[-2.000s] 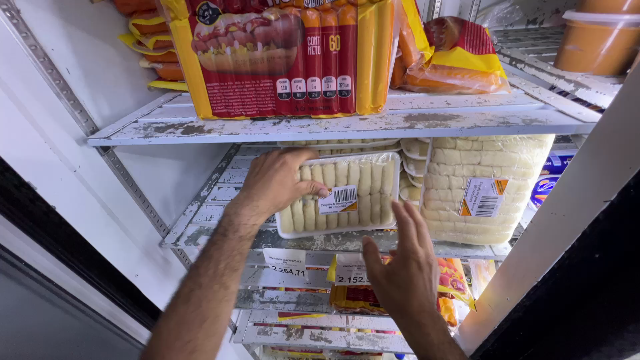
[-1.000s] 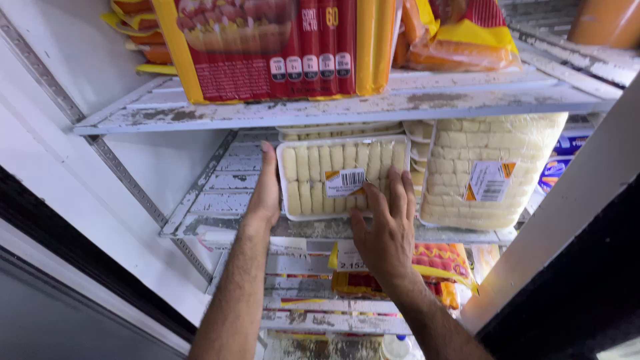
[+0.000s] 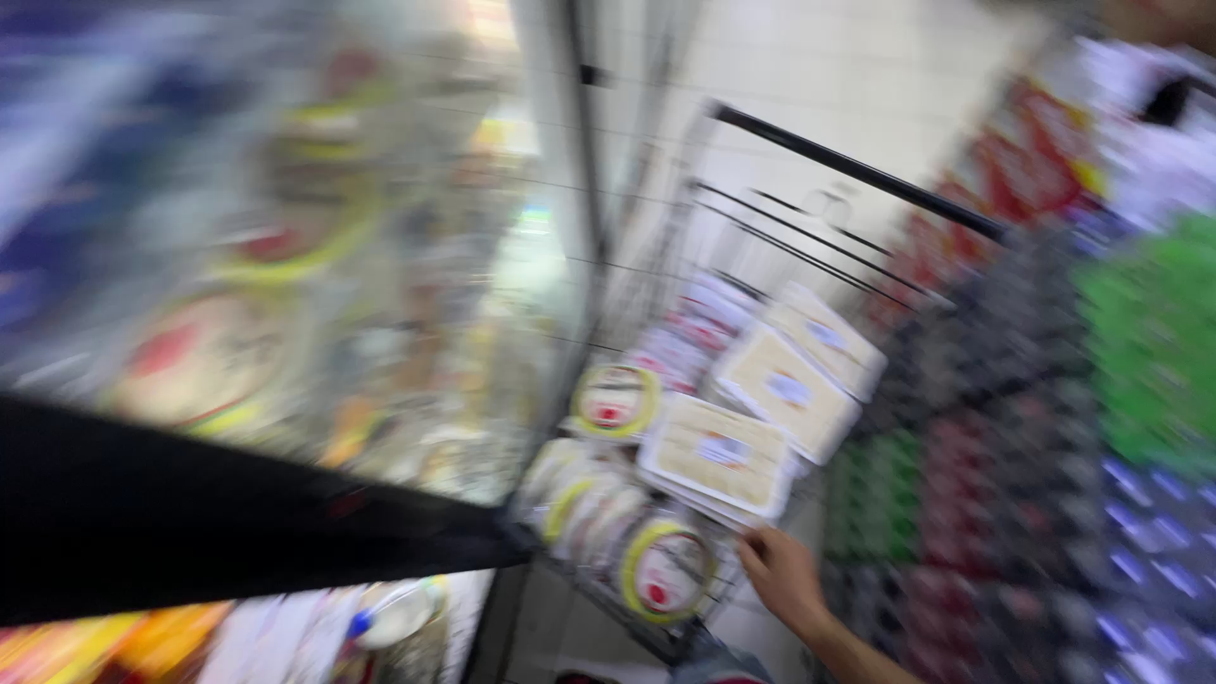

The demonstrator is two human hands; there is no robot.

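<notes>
My right hand (image 3: 784, 575) is at the lower right edge of a wire shopping cart, its fingers at the cart's rim beside a white tray of pale food rolls (image 3: 717, 451); blur hides whether they grip anything. More such trays (image 3: 788, 389) lie behind it, overlapping. Left of the trays is a round pack with a yellow rim (image 3: 616, 401), and a row of similar round packs (image 3: 667, 573) stands on edge in front. My left hand is out of view.
The cart's black handle (image 3: 855, 171) is at its far end. On the left is a blurred refrigerated case with a black frame (image 3: 237, 503). Stacked egg-type trays (image 3: 1007, 475) and a green stack (image 3: 1154, 332) stand on the right. Part of a person (image 3: 1140, 104) shows at upper right.
The view has swung from the refrigerator shelf to the cart. Earlier both hands were at a tray of rolls on the shelf; now only my right hand shows, at the cart.
</notes>
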